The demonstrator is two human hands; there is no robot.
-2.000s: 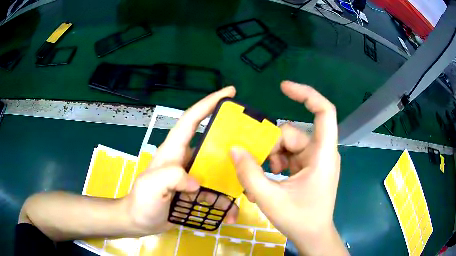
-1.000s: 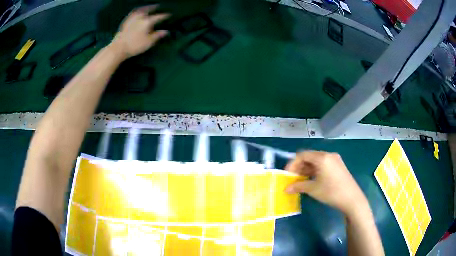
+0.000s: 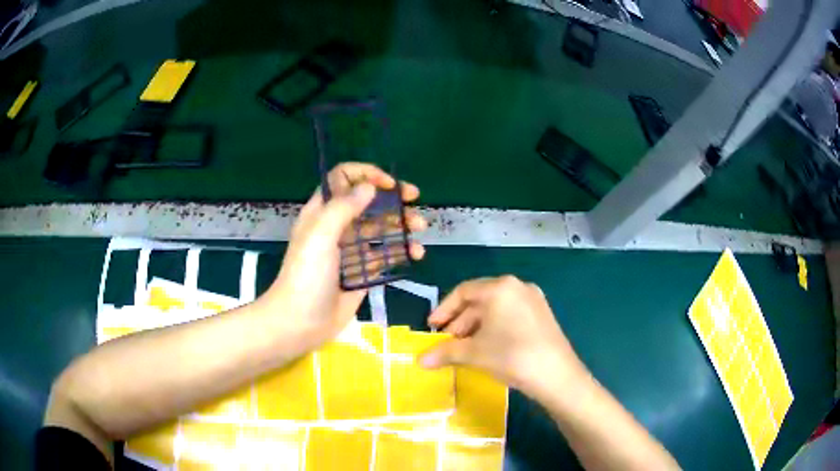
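Observation:
My left hand (image 3: 318,248) holds a bare black phone front housing (image 3: 375,241), its key grid towards me and its open window upright over the belt. My right hand (image 3: 502,331) is at the top right of the film sheet (image 3: 285,386), thumb and fingers pinched on the edge of a yellow film piece (image 3: 419,347). The sheet lies on the worktop with rows of yellow rectangles. White empty waste backing (image 3: 193,276) shows along its far edge, partly behind my left forearm.
Black housings lie on the green conveyor belt (image 3: 442,120), one with yellow film (image 3: 168,81) at upper left. The pale belt edge rail (image 3: 516,225) runs across. A grey post (image 3: 682,152) slants at right. A spare film sheet (image 3: 741,354) lies at far right.
The filmed housing has left my hands; one lies on the belt at left. My left hand has come back from the belt with a bare housing. My right hand has moved left on the sheet.

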